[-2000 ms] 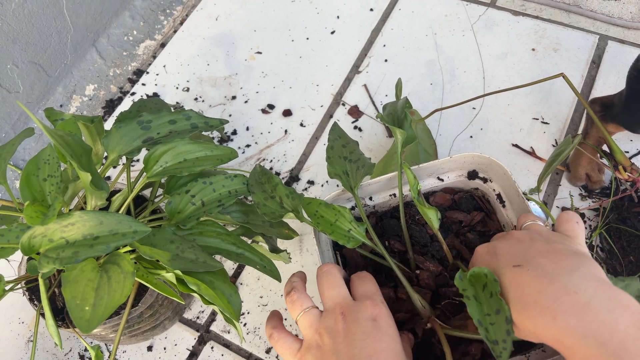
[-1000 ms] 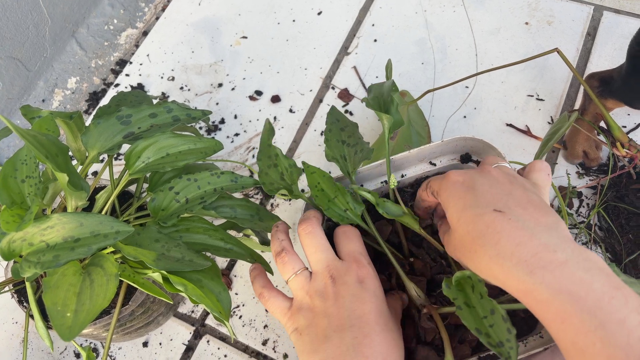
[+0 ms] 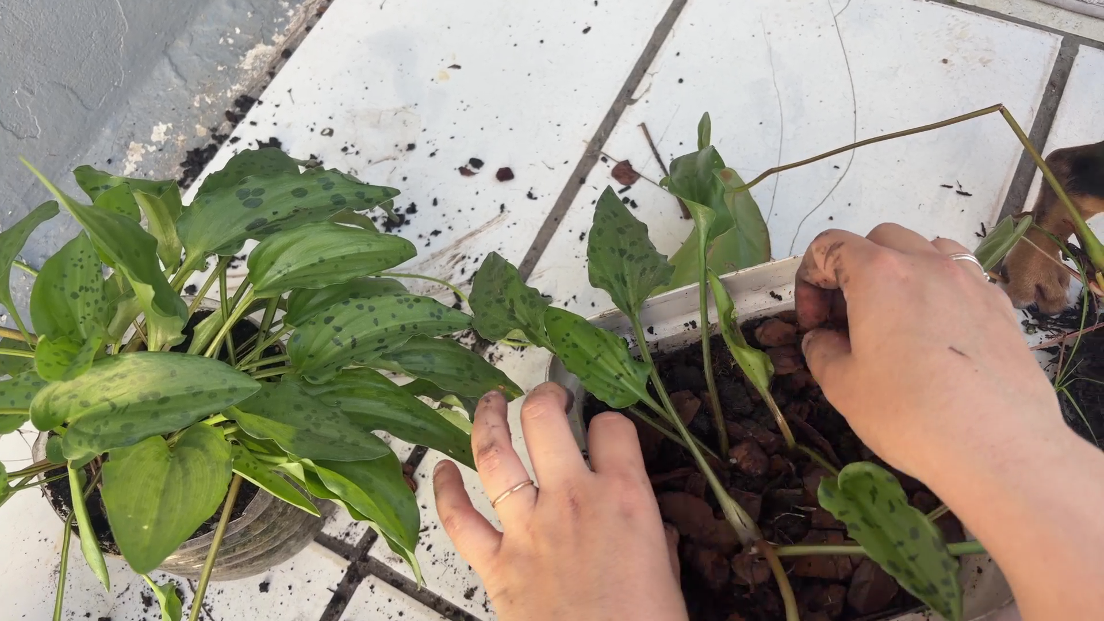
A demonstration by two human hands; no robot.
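Observation:
A white rectangular planter (image 3: 681,302) holds dark soil, reddish bark chips (image 3: 750,457) and a plant with dark-spotted green leaves (image 3: 625,250). My left hand (image 3: 569,517) rests at the planter's left rim, fingers apart, nothing seen in it; its thumb is mostly hidden. Over the planter's upper right side, my right hand (image 3: 923,345) has its fingers bent downward above the bark. Soil marks its fingertips, and whether something is between them cannot be told. Left of my hands stands a round pot (image 3: 250,535) with a bushy spotted-leaf plant (image 3: 302,345).
A dog's paw or muzzle, brown and black (image 3: 1048,241), shows at the right edge beside dark soil and thin roots (image 3: 1074,371). A long bent stem (image 3: 871,142) arches over the white tiles (image 3: 509,78), which carry scattered soil. A grey wall (image 3: 78,78) fills the upper left corner.
My right hand has lifted off the planter's right side and moved toward its upper rim, with more bark showing beneath. My left hand stays by the left rim.

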